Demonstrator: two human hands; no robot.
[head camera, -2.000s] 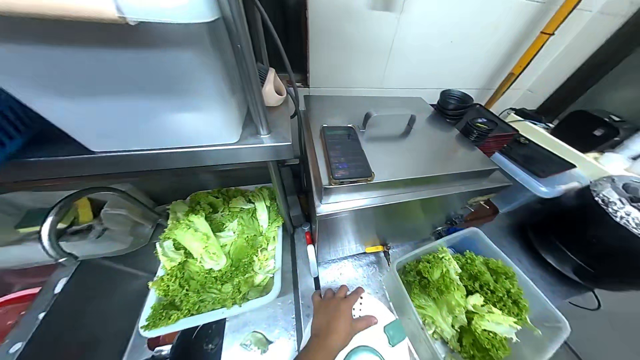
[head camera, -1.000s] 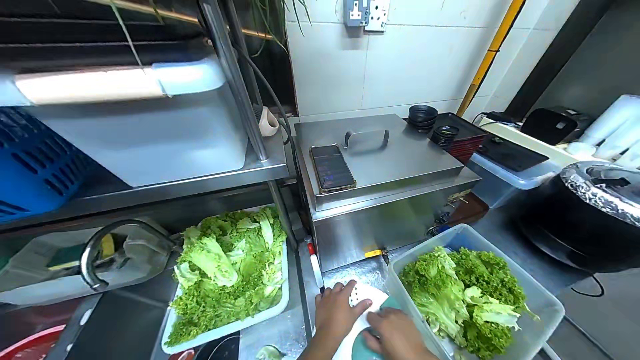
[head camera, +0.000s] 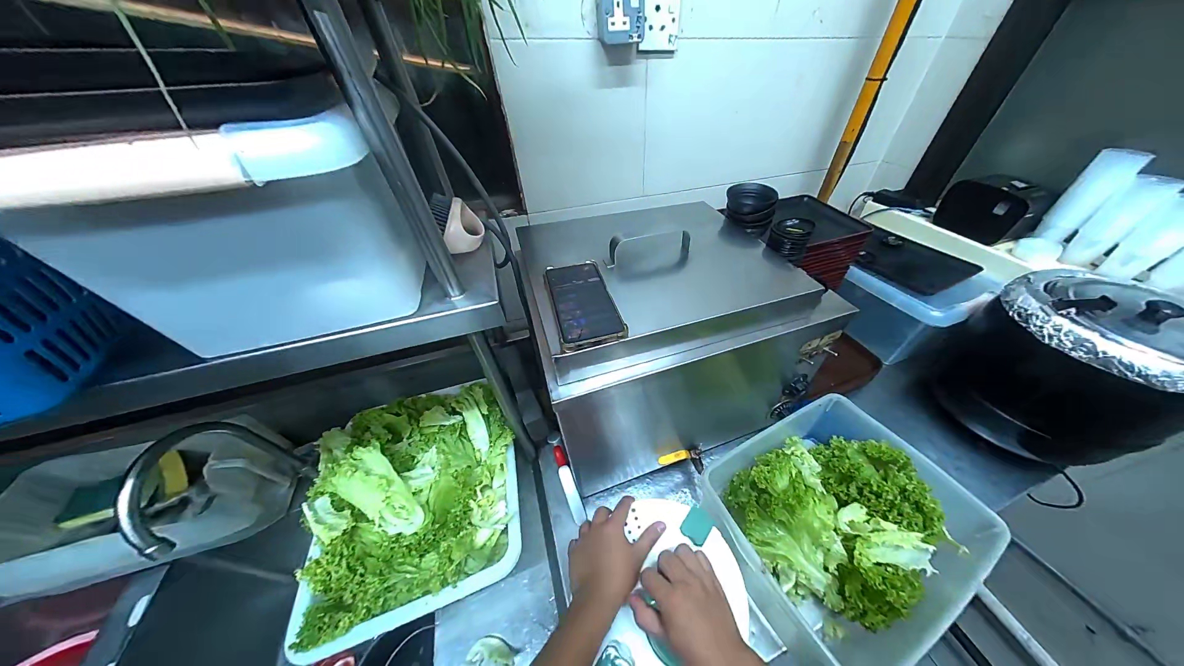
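Observation:
My left hand (head camera: 606, 560) rests at the left edge of a white and green board (head camera: 731, 583), fingers spread, thumb pointing right. Beside it, my right hand (head camera: 684, 601) lies on the board with bent fingers; whether it grips anything is hidden. A white tray (head camera: 515, 518) of leafy lettuce (head camera: 398, 509) stands to the left. To the right, a translucent plastic tub (head camera: 962, 546) holds more lettuce (head camera: 832, 527). A knife with a red and white handle (head camera: 569, 481) lies just beyond the left hand.
Behind the board stands a steel box (head camera: 666, 268) with a phone (head camera: 585, 305) on its lid. A curved faucet (head camera: 134, 490) is at left, below a steel shelf (head camera: 370, 338). A large black pot (head camera: 1045, 398) stands at right. A cut lettuce piece (head camera: 492, 650) lies near the front.
Two seconds ago only one hand showed on the board; now both are there. Since one second ago the right hand has shifted slightly. The view has tilted upward since the first frame.

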